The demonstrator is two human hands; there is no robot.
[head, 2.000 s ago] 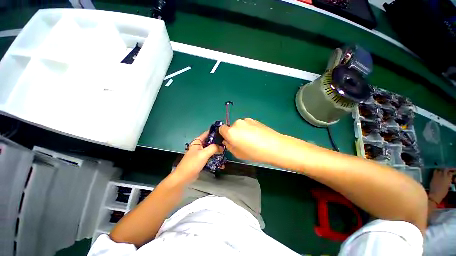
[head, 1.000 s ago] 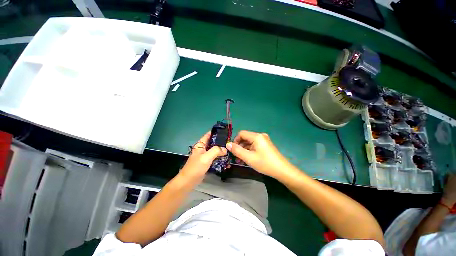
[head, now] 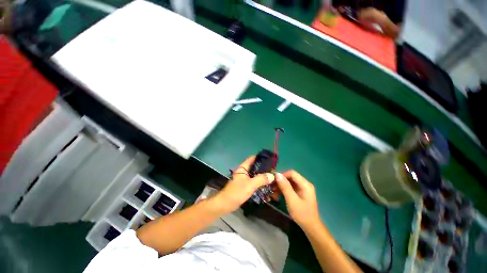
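A black palm-sized device unit [head: 263, 161] is held over the bench's front edge. Its lower part shows board details, blurred. A thin red lead wire [head: 276, 143] sticks up from it and ends in a small black plug [head: 279, 129]. My left hand [head: 241, 187] grips the unit from the left, thumb across it; a thin wire loops near its fingers. My right hand [head: 299, 196] is at the unit's right side, thumb and index finger pinched together at its edge. What lies between these fingertips is too small to tell.
White foam parts tray [head: 160, 69] at the left with a black part; white strips [head: 249, 101] beside it. Beige-green bench machine [head: 387, 177] with black cord and a divided parts tray [head: 414, 240] at the right. Small compartment tray [head: 109, 223], stacked foam trays [head: 59, 176] and red bin [head: 24, 101] lower left. A person's hand [head: 376, 21] beyond.
The view has turned and shifted left, showing more of the red bin and a person's hand beyond the bench. My right fingers have closed together against the unit. My left hand still holds it.
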